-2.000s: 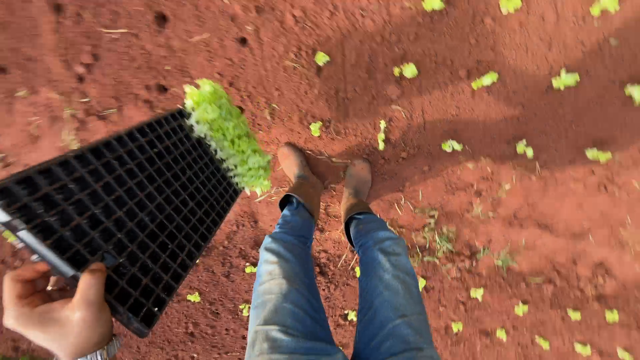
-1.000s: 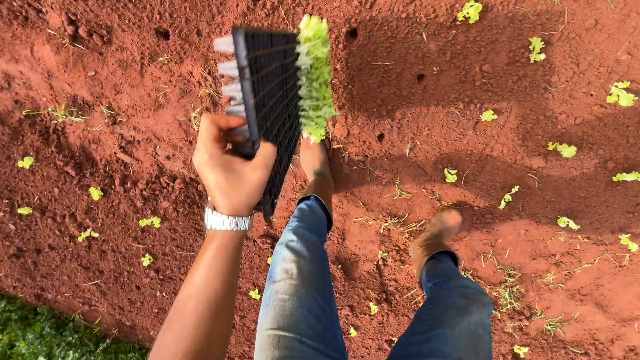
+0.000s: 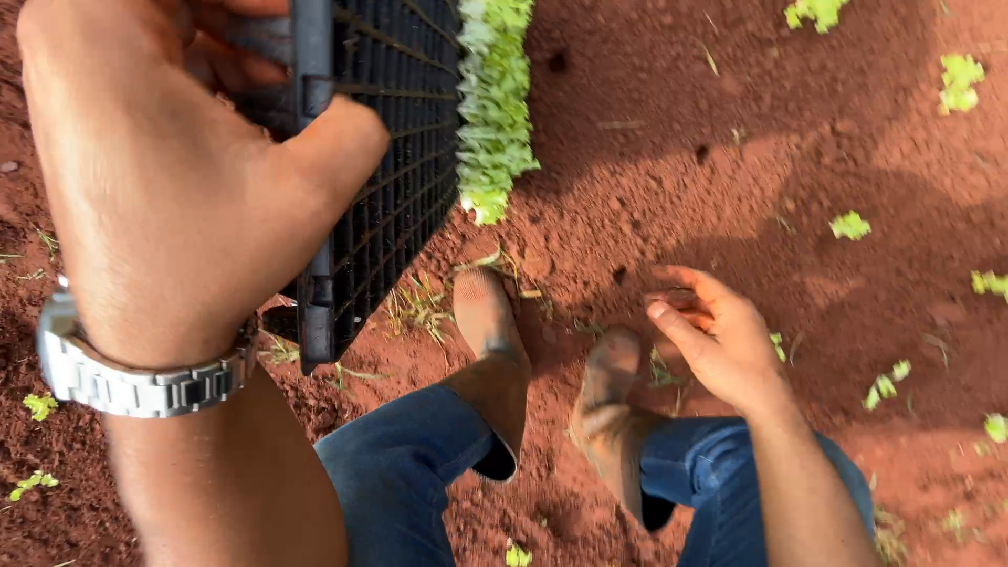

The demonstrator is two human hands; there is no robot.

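My left hand (image 3: 197,181), with a metal-band watch at its wrist, grips the near rim of a black plastic seedling tray (image 3: 394,134). The thumb lies over the rim and the fingers are behind it, partly out of view. The tray is tilted steeply, and the cells on its near part hold no plants. A dense row of light green lettuce seedlings (image 3: 496,110) stands along its far side. Low at the right, my right hand (image 3: 709,331) hangs above the red soil near my right boot, fingers slightly curled and apart, with nothing visible in it.
Both brown boots, the left (image 3: 488,315) and the right (image 3: 610,378), stand on red soil. Small dark planting holes (image 3: 557,61) dot the ground ahead. Planted seedlings (image 3: 850,226) are spread at the right, with a few more at the lower left. Dry grass lies beside the left boot.
My right hand has come into view at the lower right. The tray and my left hand now look much closer to the camera, at the upper left. The boots have shifted.
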